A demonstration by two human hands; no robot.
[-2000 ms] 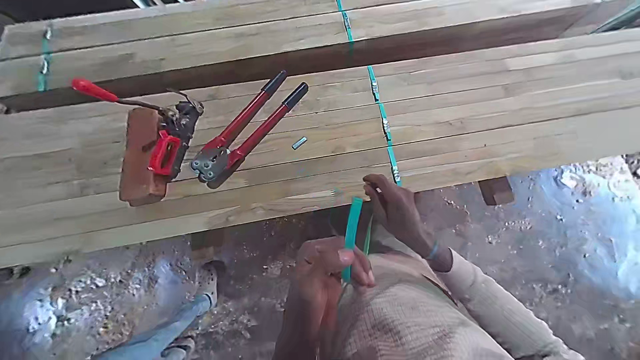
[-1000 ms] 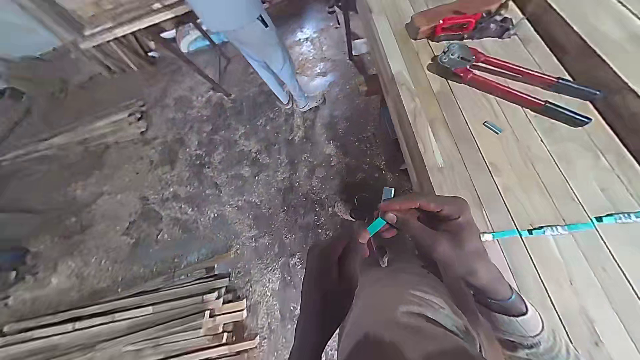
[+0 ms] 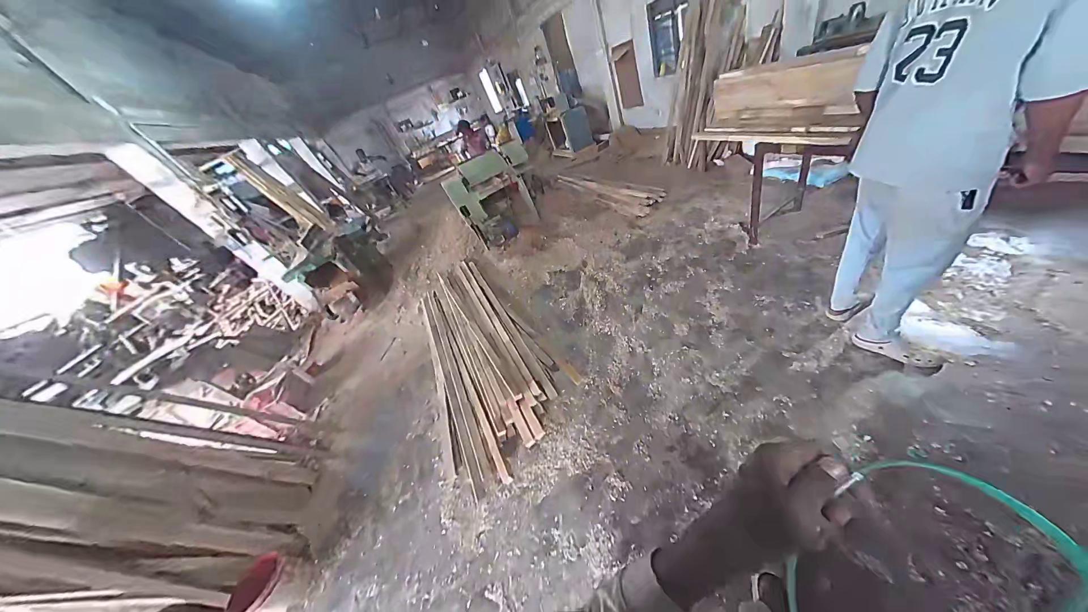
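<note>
My left hand is at the lower right, its fingers closed on a thin green strap. From the fingers the strap bends in a wide loop toward the right edge, and part of it also shows below the hand. A pale glint lies at the fingertips; whether it is a metal seal or the strap's end cannot be told. A sleeve cuff shows behind the wrist. My right hand cannot be made out.
A stack of wooden strips lies on the littered floor. A person in light clothes stands at the right beside a wooden bench. Boards fill the lower left; a green machine and scrap wood stand beyond.
The view has swung far left, away from the boards with the red-handled tools. Both hands were together at the green strap; now one hand is plainly seen holding it, the strap in a wide loop.
</note>
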